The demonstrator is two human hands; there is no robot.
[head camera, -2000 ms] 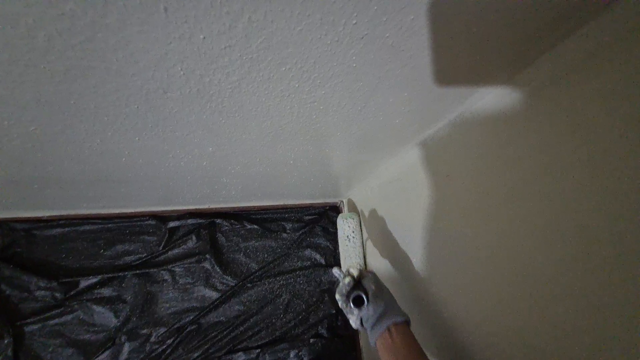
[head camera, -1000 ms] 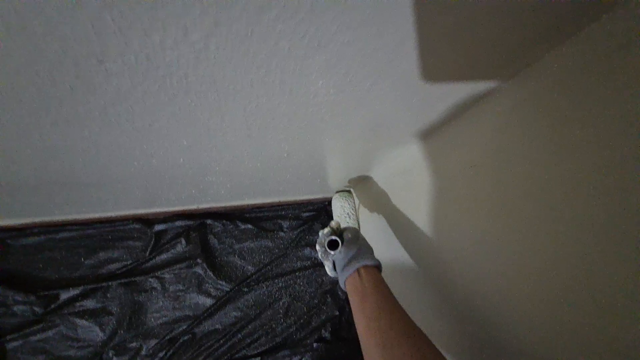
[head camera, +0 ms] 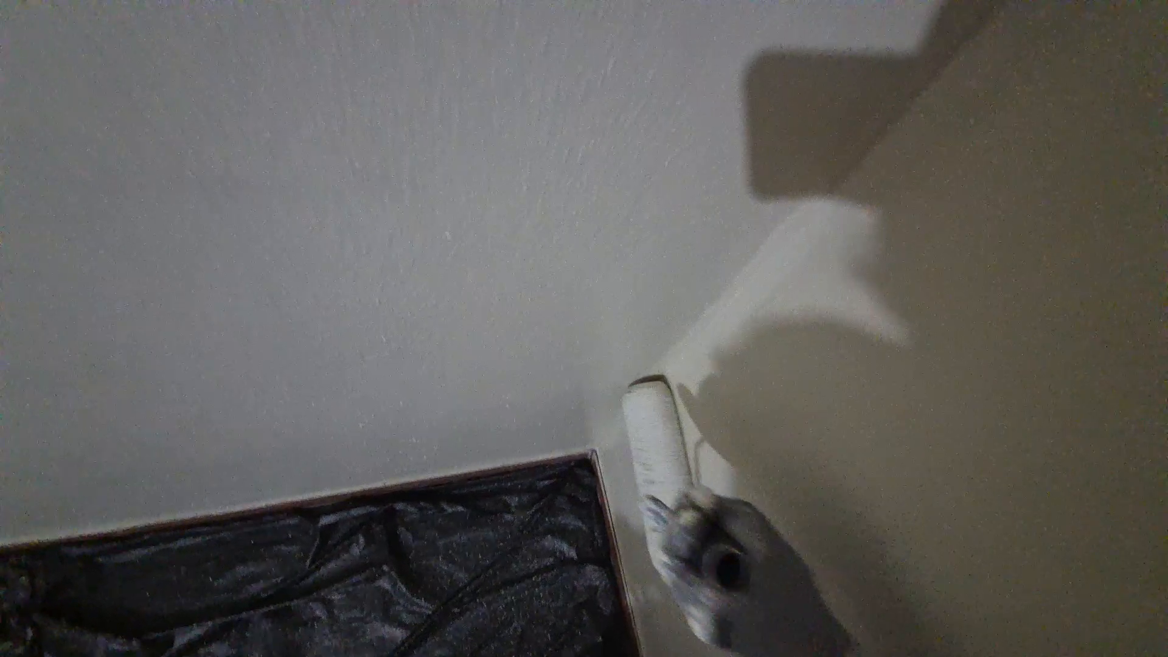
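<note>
My right hand (head camera: 730, 566), in a grey glove spotted with paint, is closed around the handle of a small paint roller at the lower right of centre. The hollow end of the handle faces me. The white roller sleeve (head camera: 657, 438) points up from the fist and lies at the side wall (head camera: 985, 438), close to the corner with the pale textured wall surface (head camera: 319, 255). Whether the sleeve presses on the surface cannot be told for sure. My left hand is out of view.
Wrinkled black plastic sheeting (head camera: 365, 584) covers the area at the lower left, bordered by a thin brownish edge (head camera: 347, 497). Its corner lies just left of the roller. Dark shadows fall across the side wall and the upper right.
The roller, still in my right hand, has moved from the corner of the black sheeting to the right of it, along the side wall. The shadows have shifted, and the view has turned a little.
</note>
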